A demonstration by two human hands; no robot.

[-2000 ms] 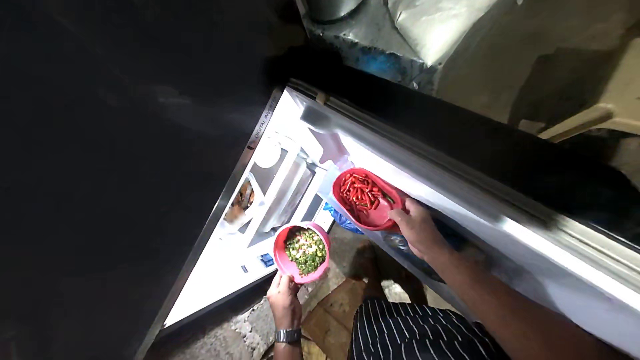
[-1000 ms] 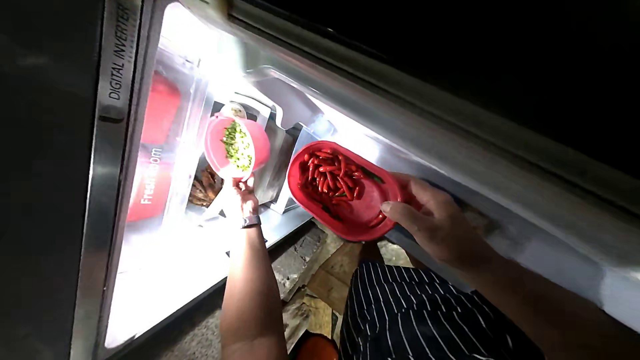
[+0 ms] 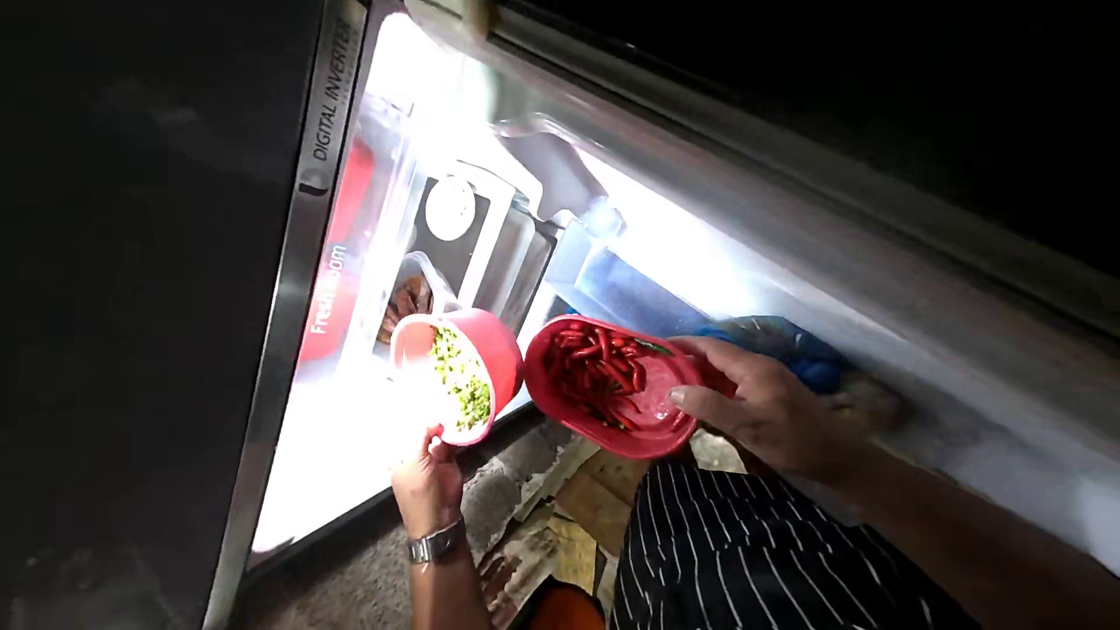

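My left hand (image 3: pixel 429 481), with a metal wristwatch (image 3: pixel 436 542), grips the lower rim of a pink bowl (image 3: pixel 494 350). Chopped green pieces (image 3: pixel 461 381) lie in this tilted bowl. To its right, my right hand (image 3: pixel 761 398) holds the end of a red oval container (image 3: pixel 604 442), thumb over the rim. Red chili peppers (image 3: pixel 599 363) fill its left part, while its right end shows bare plastic. The two vessels are side by side at the opening of a lit refrigerator; whether they touch I cannot tell.
The refrigerator's metal edge (image 3: pixel 293 289) runs down the left. Inside are a clear container of brown items (image 3: pixel 409 302), a white egg-shaped thing (image 3: pixel 451 208) and a blue bin (image 3: pixel 639 289). Blue plastic bags (image 3: pixel 787 346) sit in the door side at right. Striped fabric (image 3: pixel 744 551) covers my lap.
The bowl in my left hand was farther inside the refrigerator a second ago; it has come back down, closer to the red container. Both hands keep their holds. The view moved nearer the refrigerator since the first frame.
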